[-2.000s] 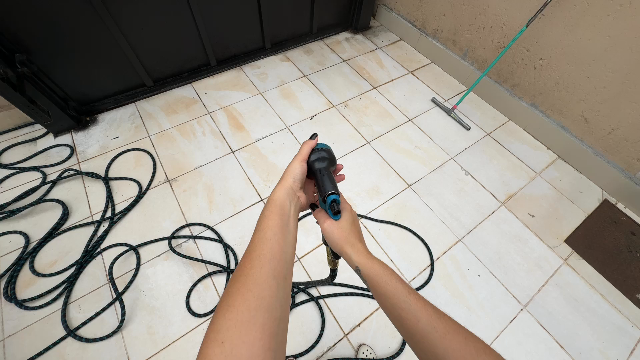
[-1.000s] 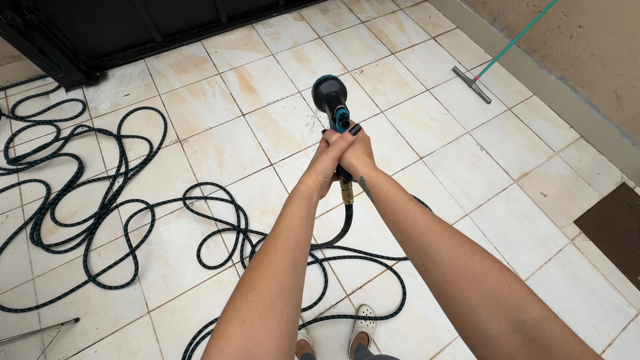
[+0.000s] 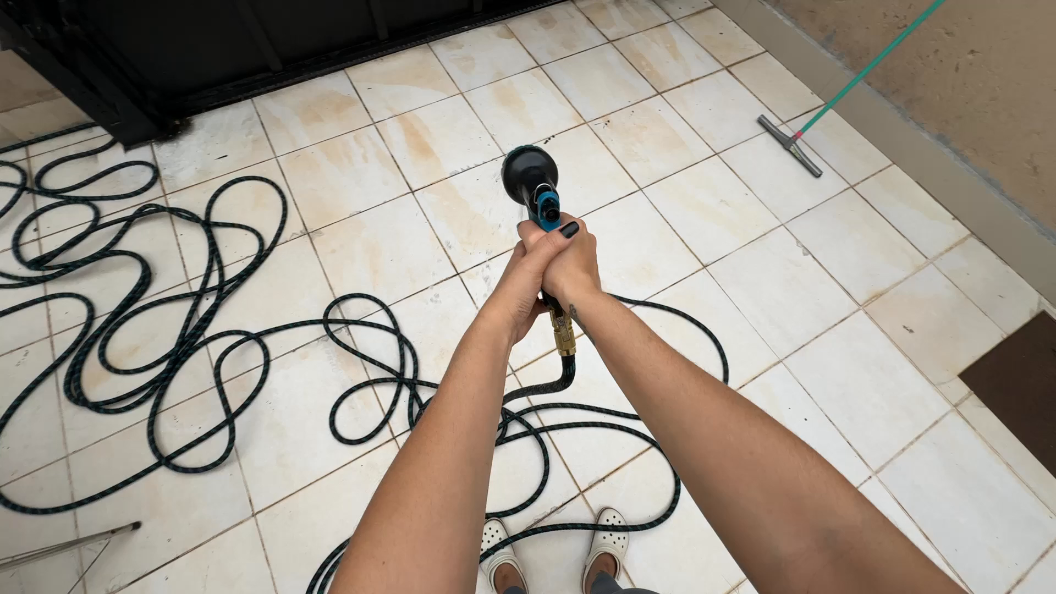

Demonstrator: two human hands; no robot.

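A black and blue hose spray nozzle (image 3: 530, 175) is held out in front of me, its round head pointing away over the tiles. Both hands wrap its handle: my right hand (image 3: 575, 260) grips it, and my left hand (image 3: 521, 285) closes around it from the left, its thumb lying over my right hand. The fingers hide most of the handle. Below them a brass connector (image 3: 564, 332) joins the nozzle to a dark green and black garden hose (image 3: 540, 388). The hose runs down to the floor and lies in loose loops to the left and around my feet.
White, stained floor tiles (image 3: 429, 239) extend all around. A floor squeegee (image 3: 789, 146) with a green pole leans at the right wall. A black metal gate (image 3: 289, 41) stands at the back, a brown mat (image 3: 1019, 384) at the right edge. My white clogs (image 3: 609, 536) are below.
Two seconds ago the nozzle was being handled with the fingers spread around it; now both hands are clasped about its handle and its head points forward. The view has shifted, bringing the clogs fully in.
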